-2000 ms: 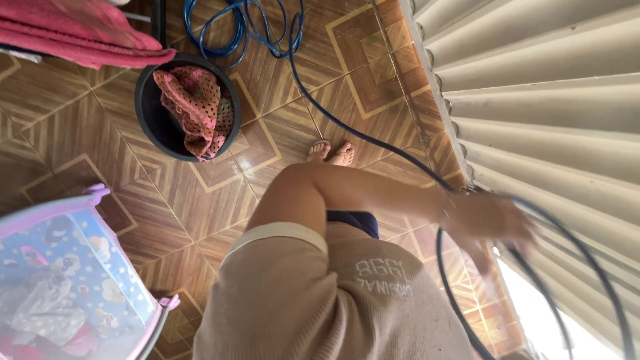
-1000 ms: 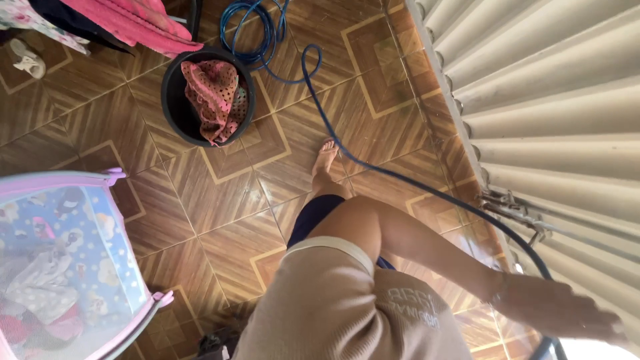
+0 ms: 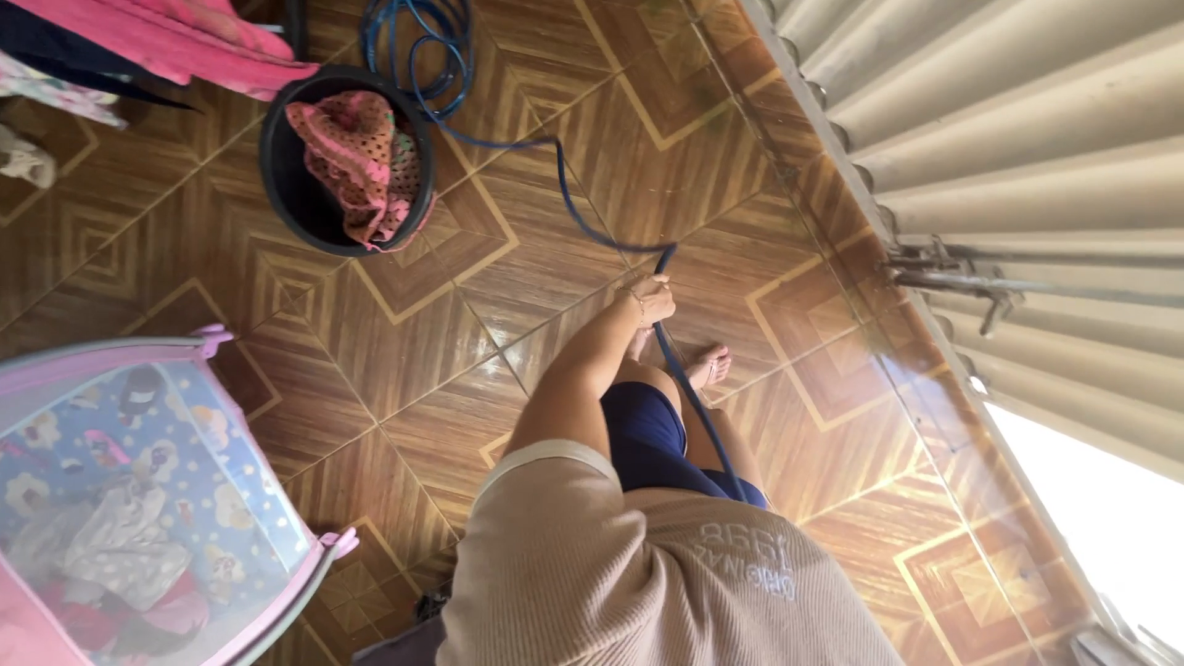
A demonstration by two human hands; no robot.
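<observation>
My left hand (image 3: 655, 301) is closed around a blue hose (image 3: 692, 379), low over the tiles and just above my feet. From the hand, one length of hose runs down past my leg to the shirt's hem, where it goes out of sight. The other length lies bent on the floor and leads up to loose blue coils (image 3: 444, 69). Beside the coils stands a black bucket (image 3: 277, 199) holding a pink and brown openwork cloth (image 3: 356, 162). My right hand is out of view.
A pink-edged playpen or crib (image 3: 268, 462) with cloths inside stands at lower left. Pink fabric (image 3: 213, 46) hangs at upper left, near a light-coloured shoe (image 3: 26, 159). A corrugated metal shutter (image 3: 1017, 176) with a latch (image 3: 962, 277) runs along the right side.
My left hand has moved from the shutter side, at right, back to in front of my feet. The hose that stretched toward the shutter now runs down beside my leg.
</observation>
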